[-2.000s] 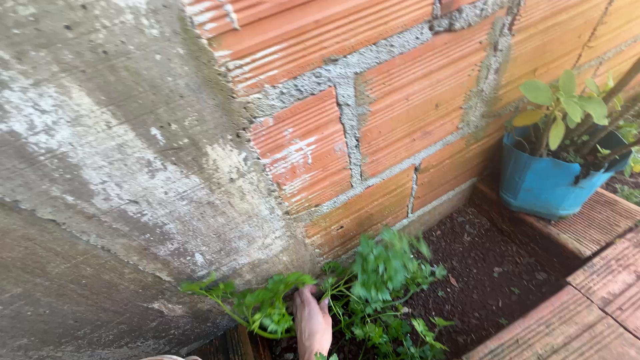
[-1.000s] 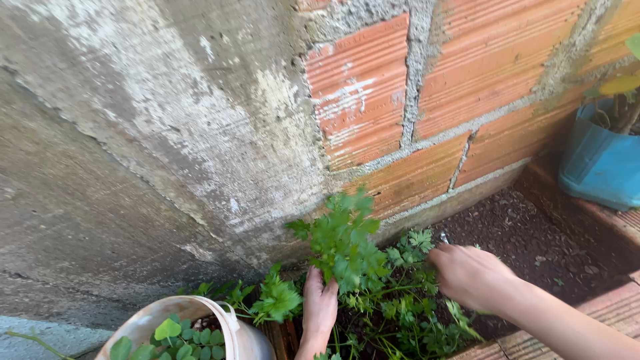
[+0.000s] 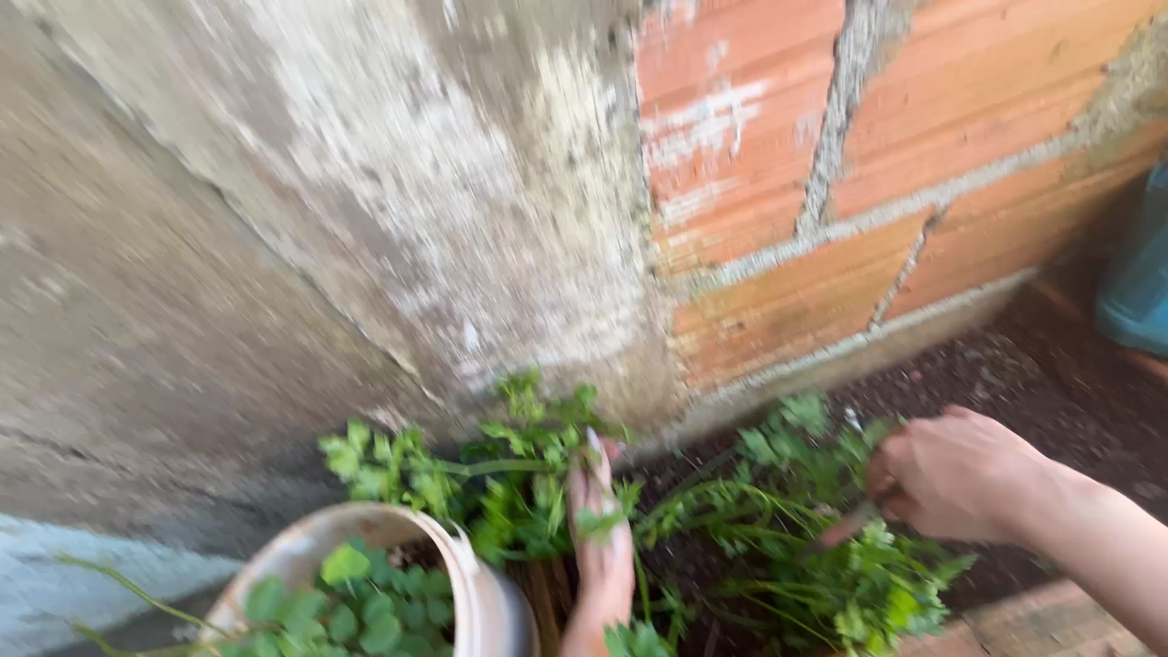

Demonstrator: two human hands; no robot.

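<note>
My left hand point(image 3: 602, 538) reaches up among leafy green herb stems point(image 3: 520, 465), which look like parsley, in the corner by the wall. Leaves cover part of its fingers, so a hold on a stem cannot be made out. To the right, my right hand point(image 3: 958, 474) is curled with the palm down, closed on a thin knife-like tool point(image 3: 849, 526) that points down and left; blur hides its details. The tool is over more of the herb plants point(image 3: 876, 584), which lean across dark soil point(image 3: 976, 374).
A whitish plastic pot point(image 3: 479, 584) with round-leaved plants stands at the lower left. A worn concrete wall point(image 3: 411, 201) meets a hollow-brick wall point(image 3: 757, 182) behind the bed. Brick edging point(image 3: 1040, 620) runs along the lower right; a blue pot point(image 3: 1136, 265) is at the right edge.
My right hand, out of view two seconds ago, came in by one second ago and is now lower over the herbs. The upright leafy bunch above my left hand has gone from there.
</note>
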